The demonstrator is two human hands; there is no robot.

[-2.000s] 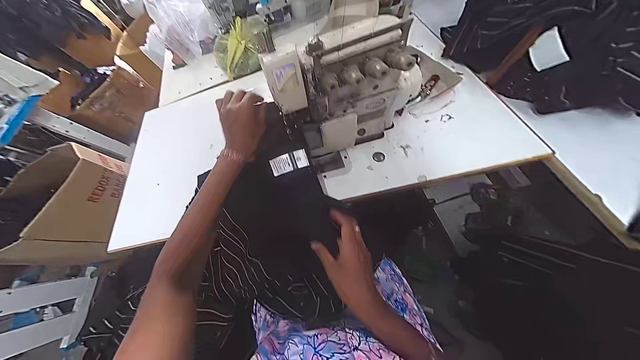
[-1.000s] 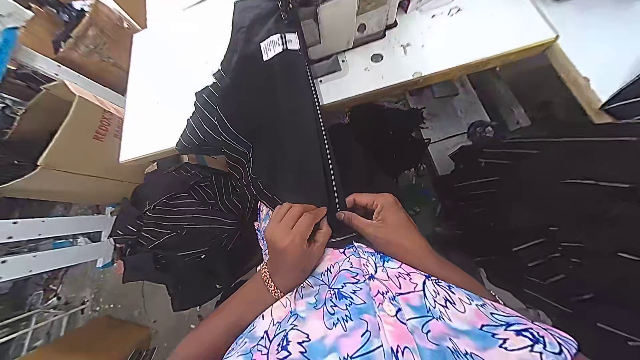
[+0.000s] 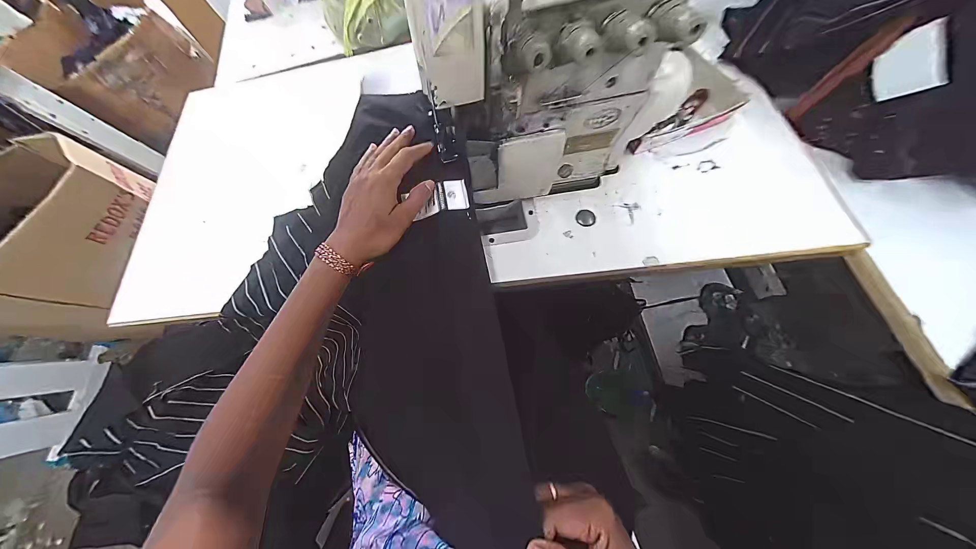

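A black fabric piece (image 3: 435,328) runs from under the presser foot (image 3: 446,145) of an overlock sewing machine (image 3: 564,99) down over the table edge to my lap. My left hand (image 3: 377,194) lies flat on it close to the foot, fingers spread, the thumb over part of a white label (image 3: 455,194) that bears printing. Low in the view, my right hand (image 3: 579,518) has its fingers curled at the fabric's right edge and grips it; the fingertips are partly hidden. White-striped black cloth (image 3: 267,282) hangs to the left of the piece.
The white table (image 3: 686,221) has a wooden edge at the front right. A cardboard box (image 3: 76,229) stands at the left, above a white plastic chair (image 3: 46,404). Dark garments (image 3: 839,91) lie at the upper right, and striped dark cloth (image 3: 801,427) fills the lower right.
One second ago both hands were together at the fabric's lower edge. My left hand has moved up to the fabric by the presser foot; the right has stayed low. The view has tilted up.
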